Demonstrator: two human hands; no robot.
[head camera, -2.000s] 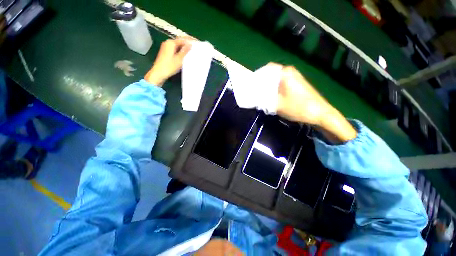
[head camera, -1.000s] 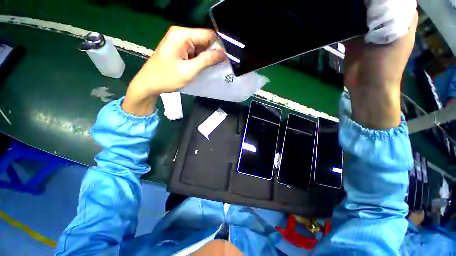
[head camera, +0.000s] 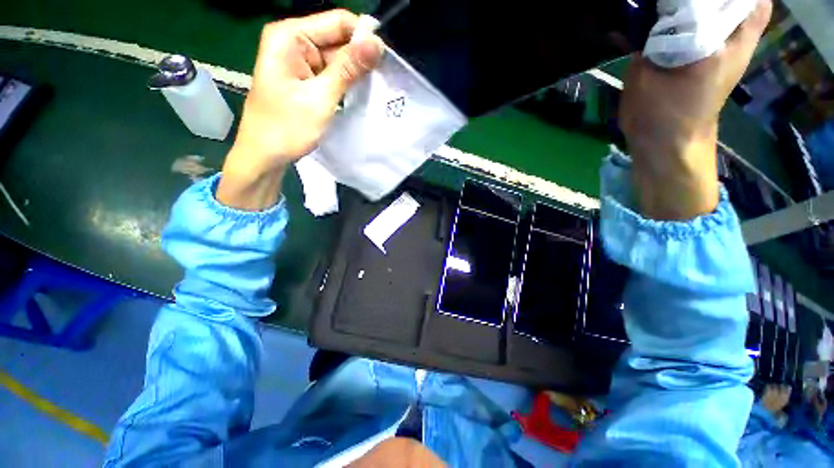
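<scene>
My left hand (head camera: 297, 96) pinches a white protective bag (head camera: 389, 123) with a small printed triangle mark; the bag hangs below my fingers. My right hand (head camera: 681, 101) holds a white wiping cloth (head camera: 690, 37) against the right end of a large black screen module (head camera: 549, 41), raised above the bench and cut off by the top edge. The screen's left corner is close to the bag; whether it is inside is unclear. The black tray (head camera: 375, 302) below holds several glossy screens (head camera: 480, 256). A white label (head camera: 391, 221) lies in its left slot.
A white bottle (head camera: 197, 102) with a metallic top stands on the dark green bench (head camera: 110, 183). A white piece (head camera: 317, 187) lies left of the tray. The green belt runs beyond, with dark units. A red object (head camera: 549, 422) is below the tray. Part of another person in blue shows at lower right.
The screen has been lifted from the tray's left slot, which now shows bare with a label. Since one second ago, my left hand has moved up and left with the bag, which now hangs more open to view.
</scene>
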